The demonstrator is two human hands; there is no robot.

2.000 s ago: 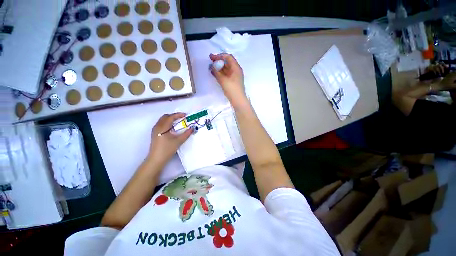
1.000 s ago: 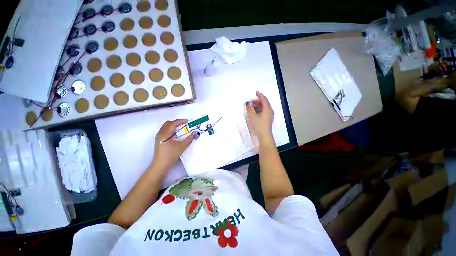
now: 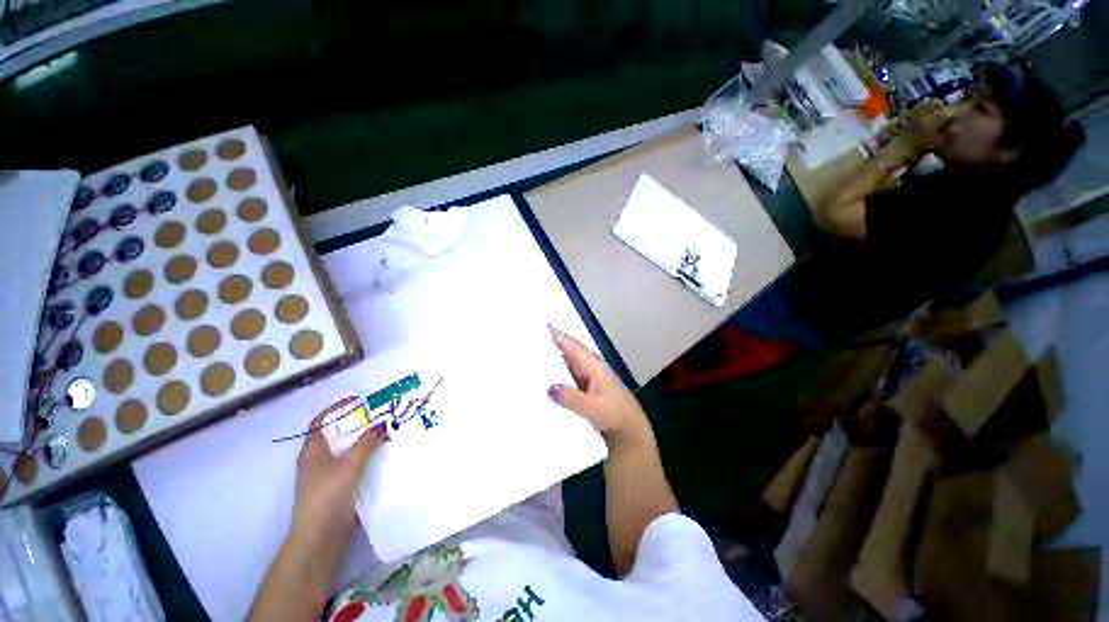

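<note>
My left hand [image 3: 331,440] holds a small white piece with a yellow patch at its fingertips. A green circuit board [image 3: 393,390] with thin dark and red wires and a tiny dark module [image 3: 429,419] lies at its right end. A white sheet or panel [image 3: 474,474] lies under them and reaches to the bench's front edge. My right hand [image 3: 589,386] is at the sheet's right edge, thumb over its top and fingers apart; whether it grips the edge is unclear.
A foam tray [image 3: 353,355] with round holes and wired discs stands left. A crumpled tissue [image 3: 422,231] lies at the back. A white unit [image 3: 676,237] lies on tan cardboard [image 3: 584,201]. A clear box [image 3: 107,565] stands lower left. A person [image 3: 936,207] sits at right.
The view has swung right and up. My right hand has moved from above the work sheet to the white sheet's right edge. My left hand still holds the small white piece.
</note>
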